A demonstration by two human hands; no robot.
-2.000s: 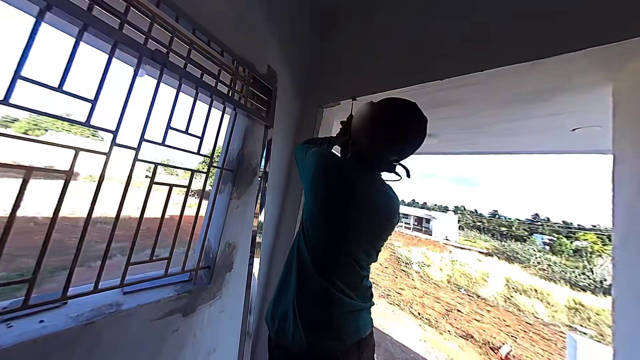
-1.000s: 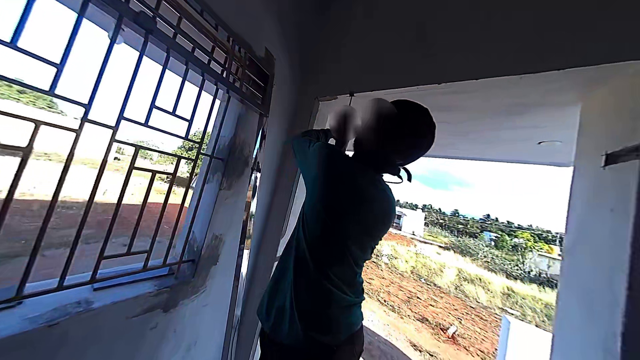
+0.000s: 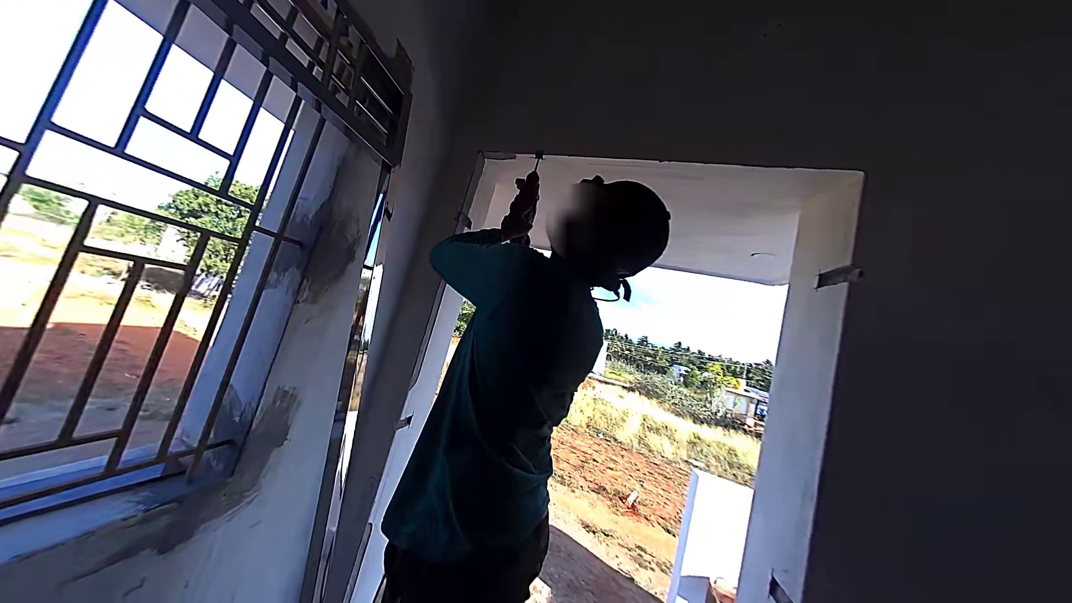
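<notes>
Neither my left hand nor my right hand is in view. A co-worker (image 3: 511, 368) in a dark green shirt and dark cap stands in the doorway, back partly turned to me. The co-worker's raised hand (image 3: 522, 205) grips a thin tool, too dark to name, whose tip points up at a small metal bracket (image 3: 538, 156) on the upper edge of the door opening. The co-worker's other hand is mostly hidden.
On the left is a window with a metal grille (image 3: 126, 260), its surround patched with cement (image 3: 276, 419). Metal tabs (image 3: 837, 276) stick out of the right door jamb (image 3: 808, 377). Beyond the doorway lie a low white wall (image 3: 712, 536), red soil and dry grass.
The view has swung to the right, so that the right door jamb and dark wall show more fully. The co-worker stays at the upper left of the door opening with a hand raised.
</notes>
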